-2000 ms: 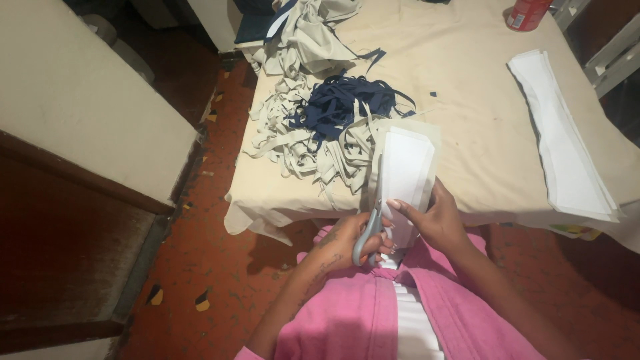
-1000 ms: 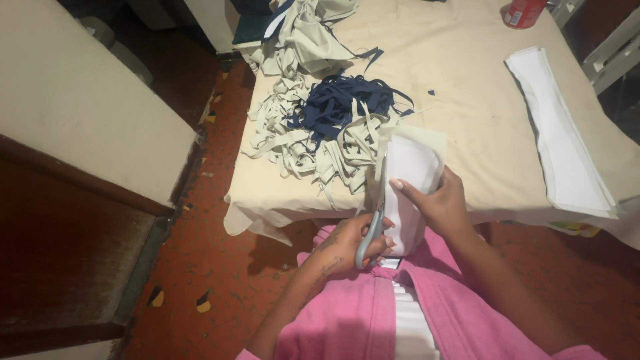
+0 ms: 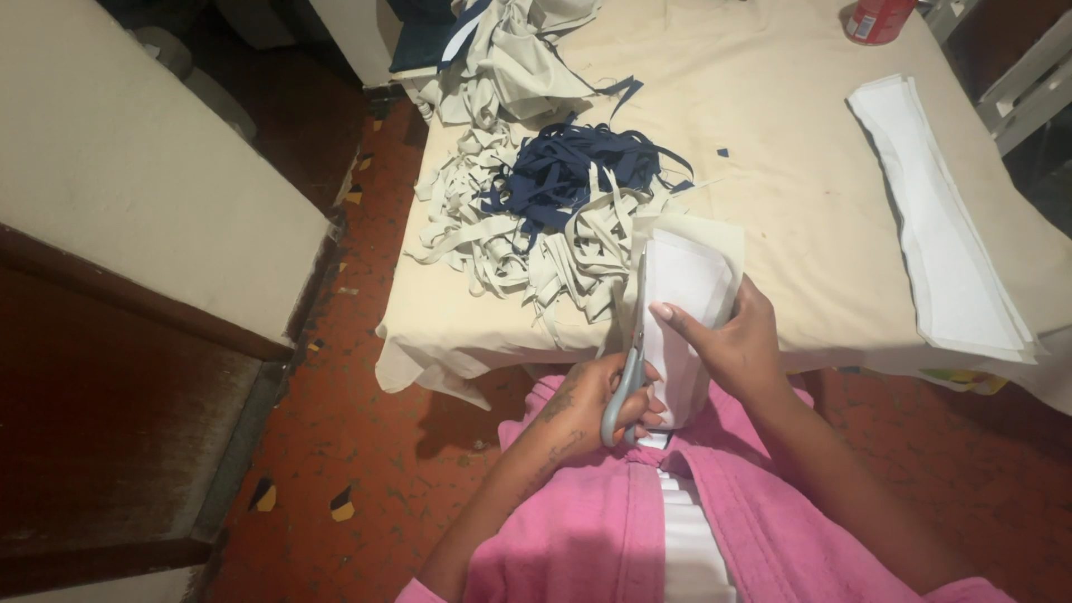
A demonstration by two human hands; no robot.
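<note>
My left hand [image 3: 624, 402] is closed round the grey handles of a pair of scissors [image 3: 621, 402], whose blades point up along the left edge of a white panel [image 3: 682, 272]. Cream fabric [image 3: 724, 234] lies under the panel and shows past its top and right edges. My right hand [image 3: 741, 339] grips the panel and fabric from the right, its thumb flat on the white surface. The lower end of the panel is over my lap, against a pink robe. Just beyond the scissors lie cream fabric strips [image 3: 578, 264] and a heap of navy strips [image 3: 569, 172].
A cream cloth covers the table [image 3: 804, 209]. A stack of long white panels [image 3: 946, 218] lies at the right, below a red can [image 3: 878, 18]. Crumpled cream fabric [image 3: 536, 71] lies at the far left corner. A white chair [image 3: 1017, 100] stands at the right.
The white panel, bent up at its right side one second ago, now lies flatter under my right thumb. The scissors remain in my left hand at the panel's left edge.
</note>
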